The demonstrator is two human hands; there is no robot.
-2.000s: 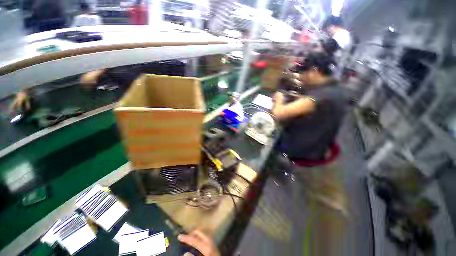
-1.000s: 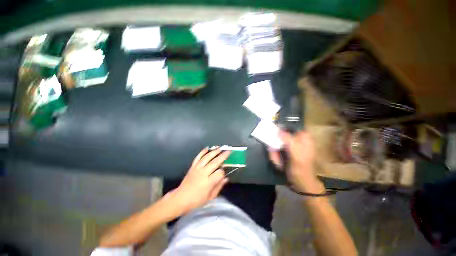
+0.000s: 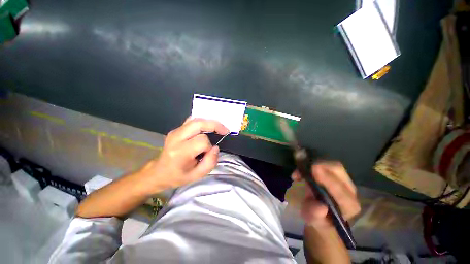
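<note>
A white display module [image 3: 216, 111] lies flat on the bench, its orange-gold flex tail [image 3: 245, 122] at the left end of a green circuit board [image 3: 268, 125]. My left hand [image 3: 188, 152] rests fingers on the module's lower edge and pinches a thin strand of solder wire [image 3: 222, 139] between thumb and finger. My right hand [image 3: 332, 191] holds a black-handled soldering iron [image 3: 322, 193] like a pen. Its blurred metal shaft points up-left over the right part of the board; whether the tip touches is unclear.
Loose white display modules [image 3: 368, 41] overlap at the upper right, one with an orange-gold tail. Green parts [image 3: 9, 23] show at the upper left corner. A brown cardboard sheet [image 3: 412, 139] with a reddish-rimmed round thing [image 3: 456, 157] lies at the right. The bench's front edge runs near my body.
The view is closer over the work. A white display module now lies beside the green board under my left hand. My right hand has moved from the loose modules to the board, soldering iron in hand.
</note>
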